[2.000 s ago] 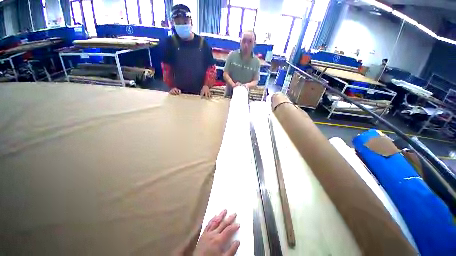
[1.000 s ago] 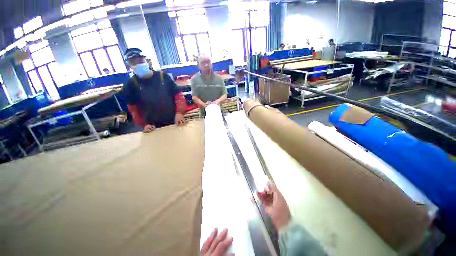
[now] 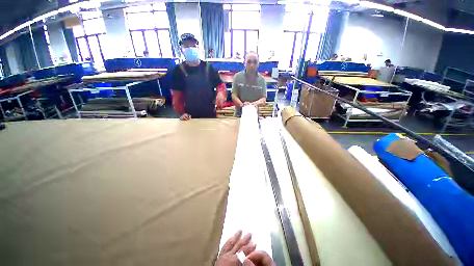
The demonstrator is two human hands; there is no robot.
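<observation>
The long white fabric roll lies across the table, along the edge of the tan fabric lay. My left hand rests on the roll's near end, fingers slightly apart, partly cut off by the bottom edge. My right hand is close beside it with bent fingers, mostly cut off. A small white bit shows between the hands; whether my right fingers hold it cannot be told. A dark-lined metal strip lies right of the roll, with a thin wooden stick beside it.
A thick tan roll lies further right, then a white roll and a blue-wrapped roll. Two people stand at the far side, one masked, one with hands at the roll's far end. A dark bar crosses the right.
My right hand came into view over the metal strip, then moved left beside my left hand. The masked person's one hand has lifted off the lay. The camera view has turned and shifted.
</observation>
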